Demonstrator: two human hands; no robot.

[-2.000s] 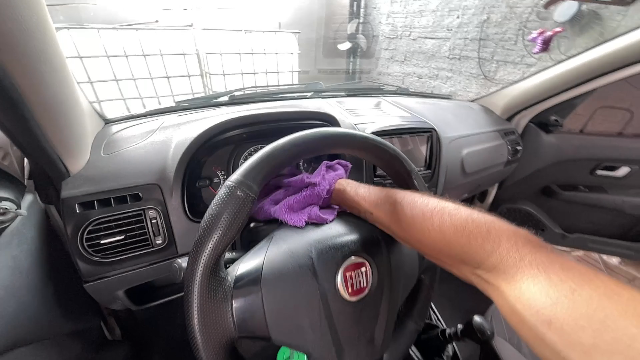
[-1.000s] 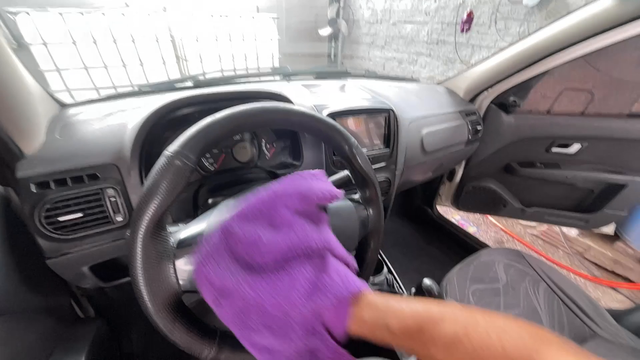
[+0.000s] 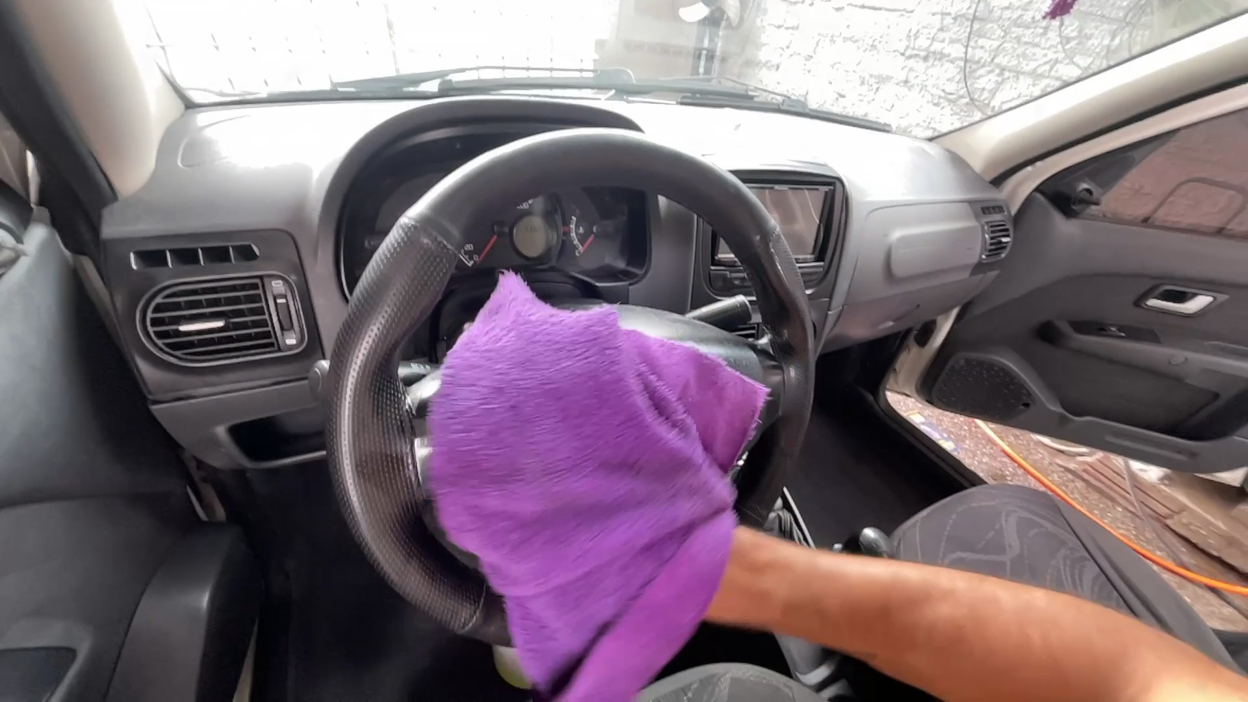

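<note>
A purple microfiber cloth (image 3: 585,439) is draped over my right hand and hides its fingers; only the wrist and forearm show, coming in from the lower right. Cloth and hand are in front of the hub of a black steering wheel (image 3: 375,458), covering the hub's middle and the wheel's lower part. Whether the hand grips the cloth or lies flat under it is hidden. Behind the wheel's upper rim is the instrument cluster (image 3: 534,234). My left hand is out of view.
An air vent (image 3: 210,320) is at the dashboard's left, a screen (image 3: 790,219) right of the wheel. A stalk (image 3: 721,312) juts out behind the wheel. The gear lever knob (image 3: 870,542) is near my forearm. At the right, the passenger door (image 3: 1092,341) stands open, with an orange hose (image 3: 1072,502) outside.
The cloth and my right hand have come from the cluster area behind the upper rim to the front of the hub. The cloth, bunched two seconds ago, is now spread out over the hand.
</note>
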